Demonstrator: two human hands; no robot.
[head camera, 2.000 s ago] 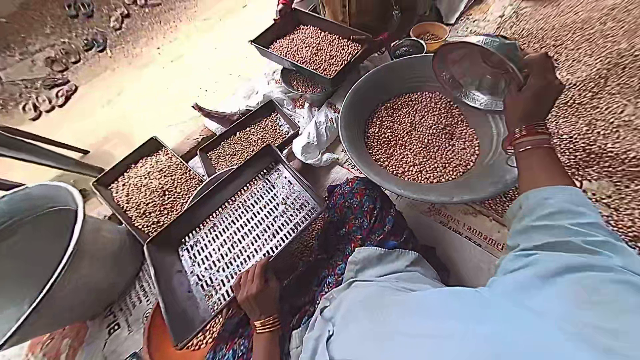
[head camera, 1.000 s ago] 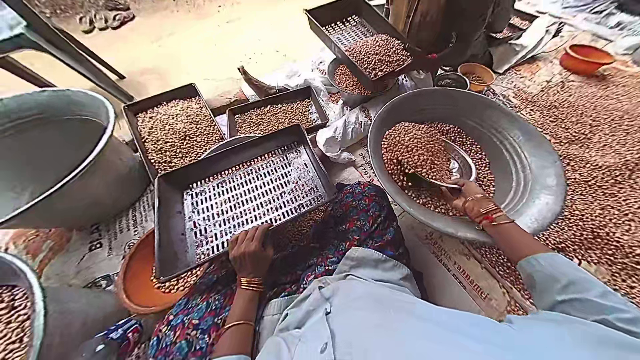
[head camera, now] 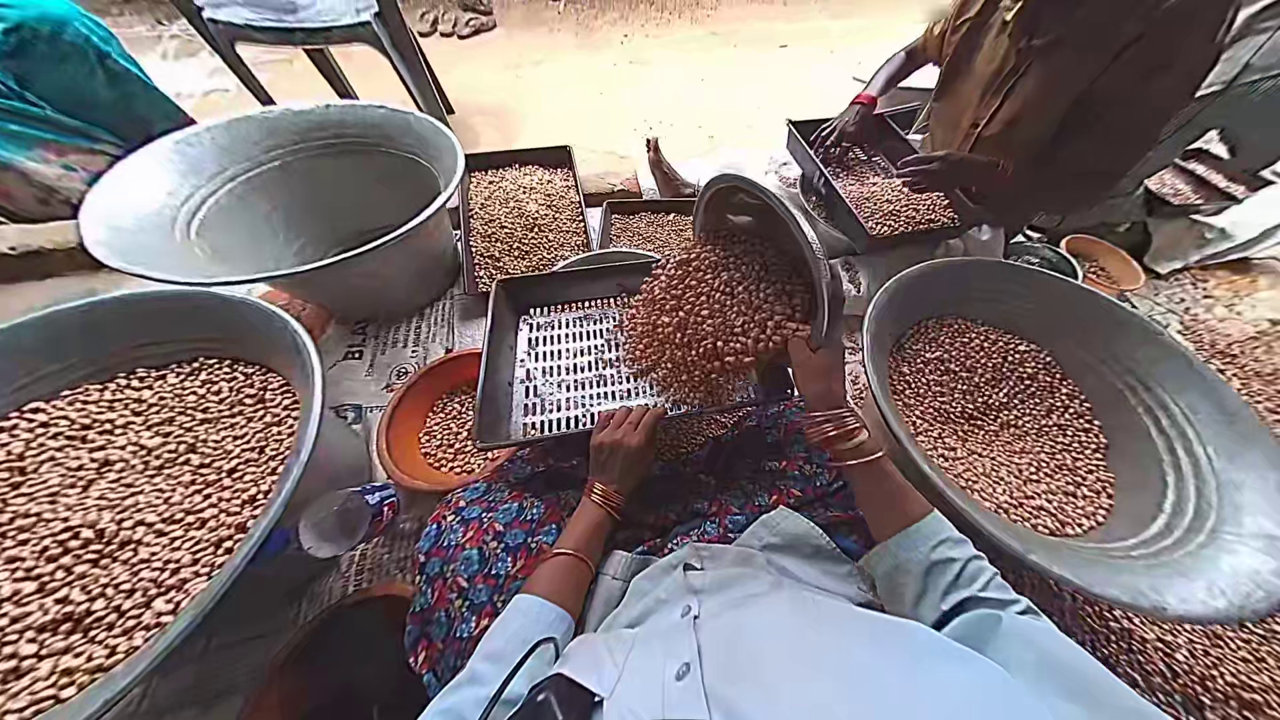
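Observation:
My right hand (head camera: 818,372) grips the rim of a round metal bowl (head camera: 828,285), tipped on its side above a slotted metal sieve tray (head camera: 497,360). A mass of reddish-brown nuts or seeds (head camera: 725,315) pours from the bowl onto the tray's right part. My left hand (head camera: 625,445) holds the tray's near edge, fingers over the rim. The tray's left slots are bare. An orange bowl (head camera: 395,425) with paler nuts sits left of the tray, partly beneath it. To my right, a wide metal basin (head camera: 1150,430) holds more reddish nuts.
On the left stand a large basin of nuts (head camera: 310,345) and another deep basin (head camera: 300,215). Two trays of nuts (head camera: 525,225) (head camera: 650,230) lie beyond the sieve. At upper right a person's hands (head camera: 850,130) work over another tray (head camera: 870,230). A plastic bottle (head camera: 335,522) lies near the orange bowl.
My right hand has brought the metal bowl from the right basin over to the sieve tray, and nuts now fall from it. My left hand remains on the tray. The view has turned left.

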